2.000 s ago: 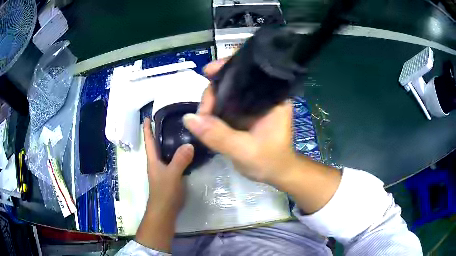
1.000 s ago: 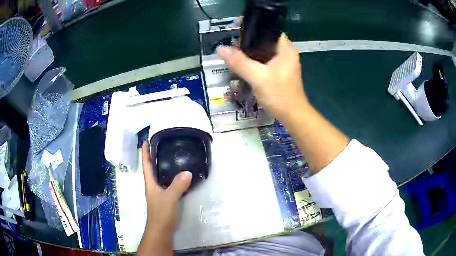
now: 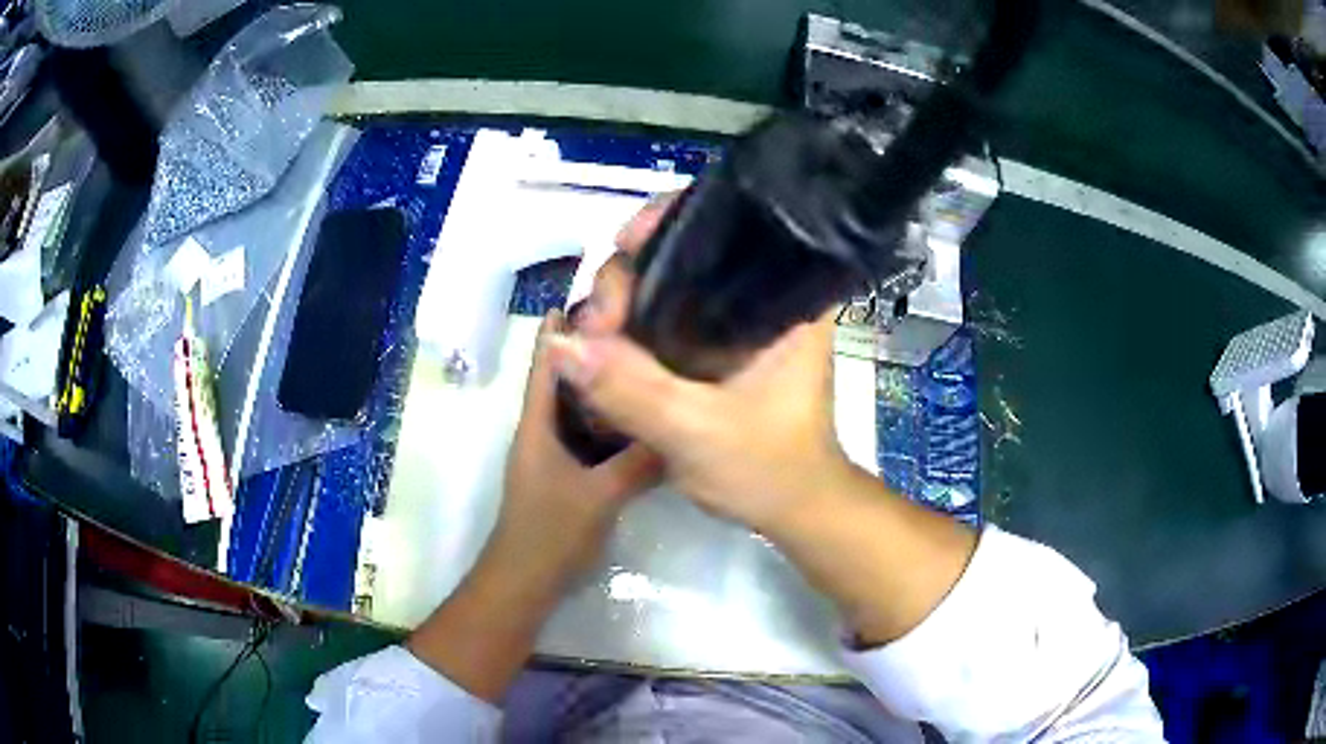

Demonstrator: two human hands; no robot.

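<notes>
A white camera bracket (image 3: 473,240) with its camera dome head lies on the white work pad (image 3: 698,596). The dome's black part (image 3: 586,432) is mostly hidden by my hands and the tool. My right hand (image 3: 727,422) grips the black electric screwdriver (image 3: 756,247), tilted over the dome. My left hand (image 3: 560,480) holds the dome from the near left side; its fingers are partly hidden behind my right hand. The screwdriver's tip is hidden.
The screw feeder (image 3: 945,276) stands beyond the pad. A flat black rectangle, perhaps a phone (image 3: 345,313), lies left. Further left are a clear plastic bag (image 3: 233,131) and a printed strip (image 3: 199,429). A waiting camera unit (image 3: 1294,436) is at the right edge.
The screwdriver in my right hand has come back from the feeder to the dome. My left hand has shifted around the dome. The view has also moved.
</notes>
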